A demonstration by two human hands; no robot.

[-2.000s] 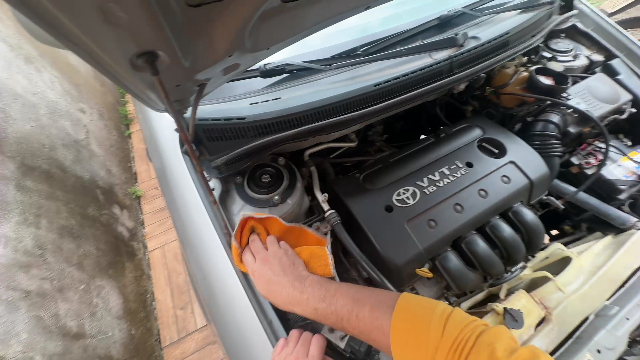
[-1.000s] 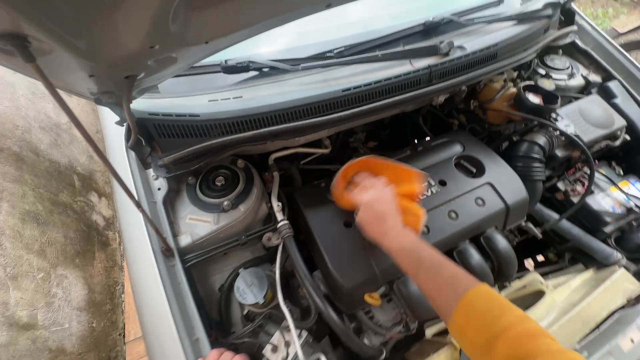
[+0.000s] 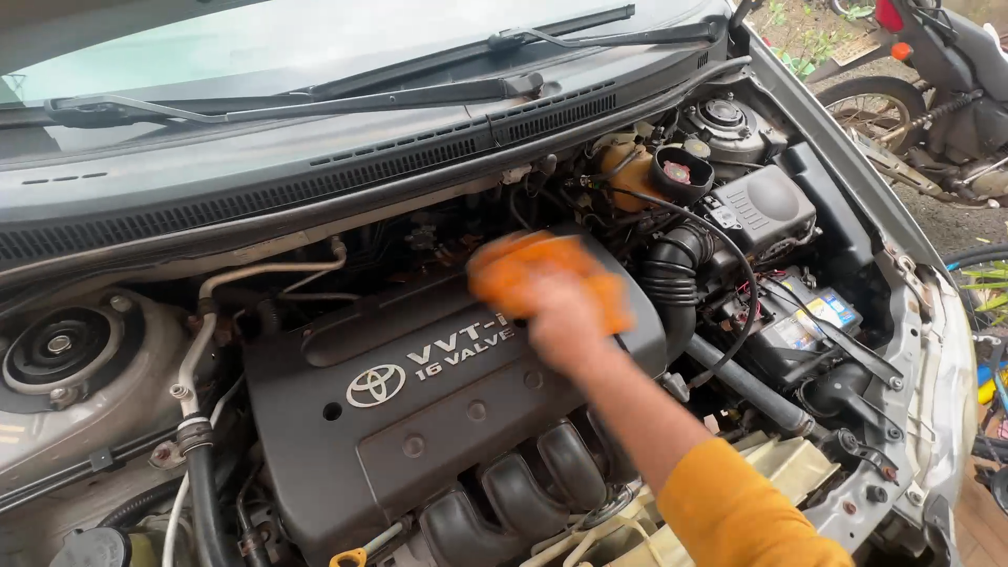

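Note:
Blurred by motion, my right hand (image 3: 568, 327) holds an orange cloth (image 3: 543, 276) over the right part of the black plastic engine cover (image 3: 331, 465), close to the end of its raised lettering. Whether the cloth touches the cover cannot be told. The silver Toyota emblem (image 3: 376, 383) shows to the left of the cloth. A yellow sleeve (image 3: 740, 512) covers the forearm. The yellow dipstick handle (image 3: 349, 557) lies at the cover's lower edge. My left hand is out of the frame.
Wiper arms (image 3: 378, 98) rest on the windshield above the cowl. The battery (image 3: 811, 323), air filter housing (image 3: 760, 205) and ribbed intake hose (image 3: 669, 268) are at right. A strut mount (image 3: 59, 346) is at left. A motorcycle (image 3: 937, 102) stands beyond the fender.
My right hand has moved with the orange cloth from beside the left strut mount onto the engine cover, then farther right along it. My left hand has left the view, which has shifted right.

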